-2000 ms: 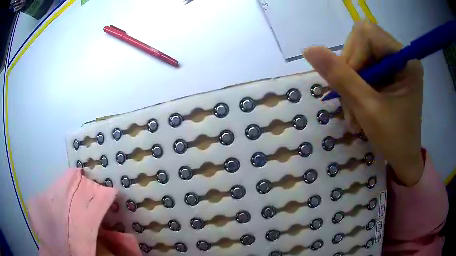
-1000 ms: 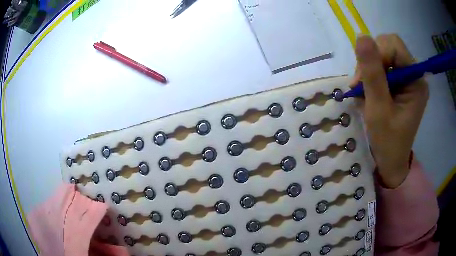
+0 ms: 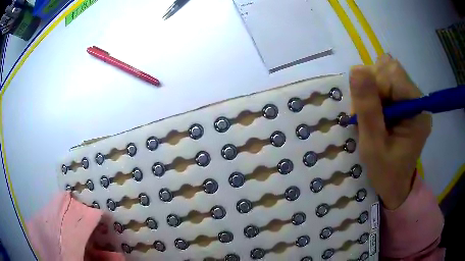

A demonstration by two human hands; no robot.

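The white parts tray (image 3: 214, 168) lies in front of me, with rows of dumbbell-shaped cutouts showing tan. Small round parts (image 3: 270, 111) with dark rims and silver-grey centres sit at the cutout ends. My right hand (image 3: 390, 127) holds a thick blue marker pen (image 3: 428, 103) at the tray's right side. The pen's tip is at the right-hand round part of the second row. A pink sleeve (image 3: 69, 224) lies over the tray's lower left corner. My left hand is not clearly seen; only a dark, shadowed area shows at the sleeve's opening.
A red pen (image 3: 124, 66) lies beyond the tray. A white paper sheet (image 3: 288, 35) lies beside yellow tape lines (image 3: 357, 33). A thin pen (image 3: 175, 9) and a green bench label (image 3: 80, 12) are at the top. A tray stack edge (image 3: 454, 53) shows far right.
My right hand and the blue marker have moved from the top row's right-end part down to the second row's. The view has shifted, so the tray and red pen appear further left.
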